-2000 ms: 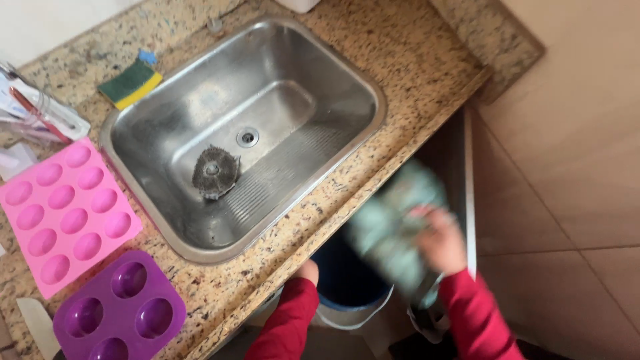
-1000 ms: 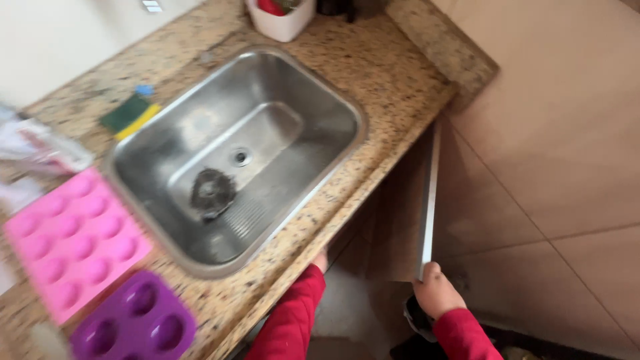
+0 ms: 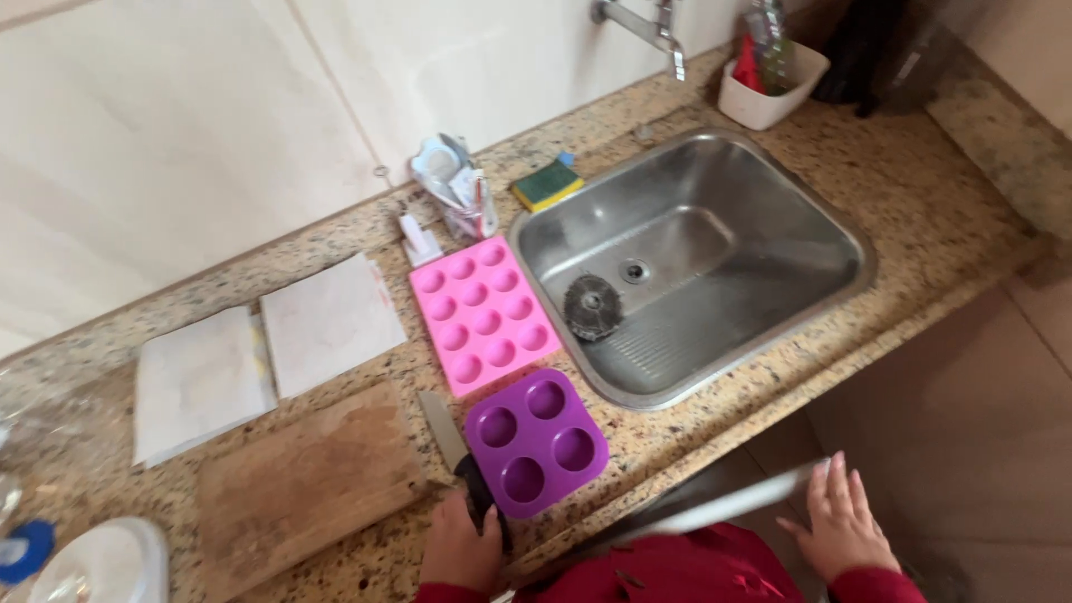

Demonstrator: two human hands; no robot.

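Note:
My left hand (image 3: 462,540) rests at the counter's front edge, beside the black handle of a knife (image 3: 445,429); whether it grips anything cannot be told. With fingers spread, my right hand (image 3: 844,523) touches the edge of a cabinet door (image 3: 729,505) below the counter. A purple silicone mold (image 3: 534,442) with round cups lies just right of the knife. Behind it is a pink silicone mold (image 3: 486,314). The steel sink (image 3: 712,335) holds a round dark mesh-like piece (image 3: 593,307) near its drain. A wooden cutting board (image 3: 310,494) lies left of the knife.
Two stacks of paper (image 3: 197,389) lie behind the board. A green and yellow sponge (image 3: 548,185) sits by the sink, near a cup of utensils (image 3: 461,193). A white container (image 3: 766,92) stands behind the sink under the faucet (image 3: 645,29). A white appliance (image 3: 105,565) is at front left.
My right hand held a blurred greenish bundle over a bucket; one second ago it held the cabinet door's edge, without the bundle. The door has swung toward the counter. The view has shifted left.

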